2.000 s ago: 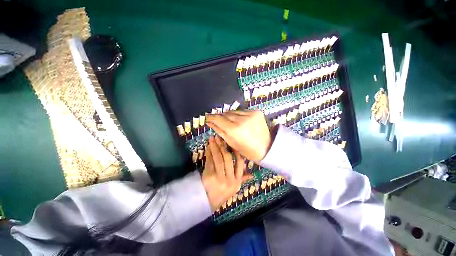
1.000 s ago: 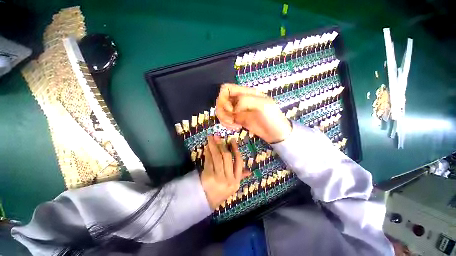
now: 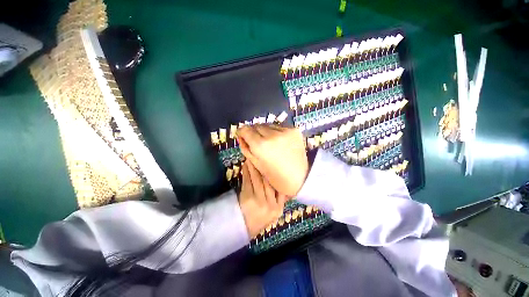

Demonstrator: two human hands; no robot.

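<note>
A black tray (image 3: pixel 232 91) holds slanting rows of small green circuit boards (image 3: pixel 316 79) with dark upright stems and white or tan tips (image 3: pixel 222 135). My right hand (image 3: pixel 277 155) lies over the left part of the tray, its fingertips bent together at a tan tip in the upper left row; whether they grip it is hidden. My left hand (image 3: pixel 259 200) rests on the boards just below, partly under my right hand, its fingertips hidden; what it holds, if anything, does not show.
A tan patterned sheet (image 3: pixel 81 130) with a long white strip (image 3: pixel 139 154) lies left, beside a black round object (image 3: pixel 123 47). Right of the tray are tan crumbs (image 3: pixel 449 120) and crossed white strips (image 3: pixel 468 110). A grey knobbed instrument box (image 3: pixel 493 246) stands at lower right.
Since one second ago my right hand has come down from its raised, curled pose to the upper left row, partly covering my left hand. The whole view has shifted slightly.
</note>
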